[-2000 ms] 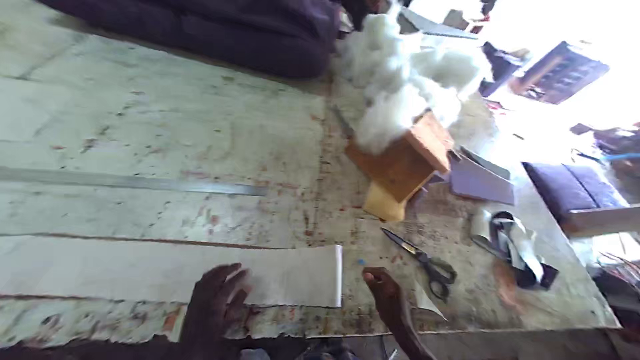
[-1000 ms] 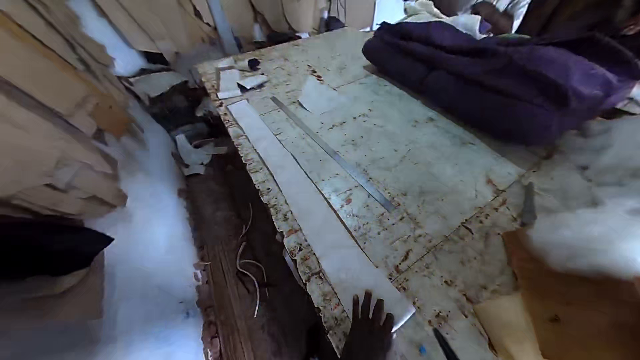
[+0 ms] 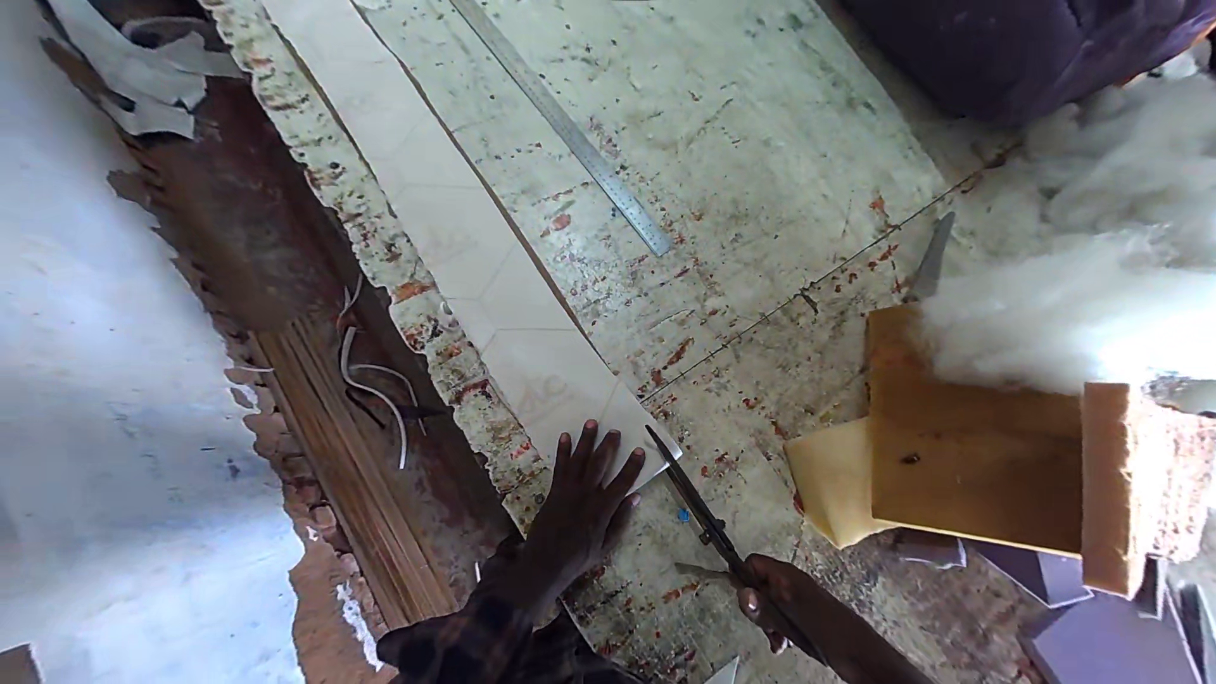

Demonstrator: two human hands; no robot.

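Note:
A long white strip of sheet material (image 3: 456, 228) runs diagonally along the worktable's left edge, with faint lines and some writing on it. Flat on its near end lies my left hand (image 3: 584, 499), fingers apart. My right hand (image 3: 784, 608) grips the handles of dark metal scissors (image 3: 708, 518), whose blade tips reach the strip's corner close to my left fingers. Whether the blades are parted is hard to tell. A steel ruler (image 3: 579, 142) lies beside the strip, to its right.
White fibre stuffing (image 3: 1073, 285) and foam blocks (image 3: 978, 437) occupy the table's right side, near a knife-like blade (image 3: 934, 256). A dark purple cushion (image 3: 1026, 47) is at the top right. Left of the table edge are wooden strips (image 3: 361, 484) and white scraps (image 3: 157, 76).
The scissors, lying on the table two seconds ago, are now in my right hand at the strip's end. My left hand remains on the strip. The view has swung strongly.

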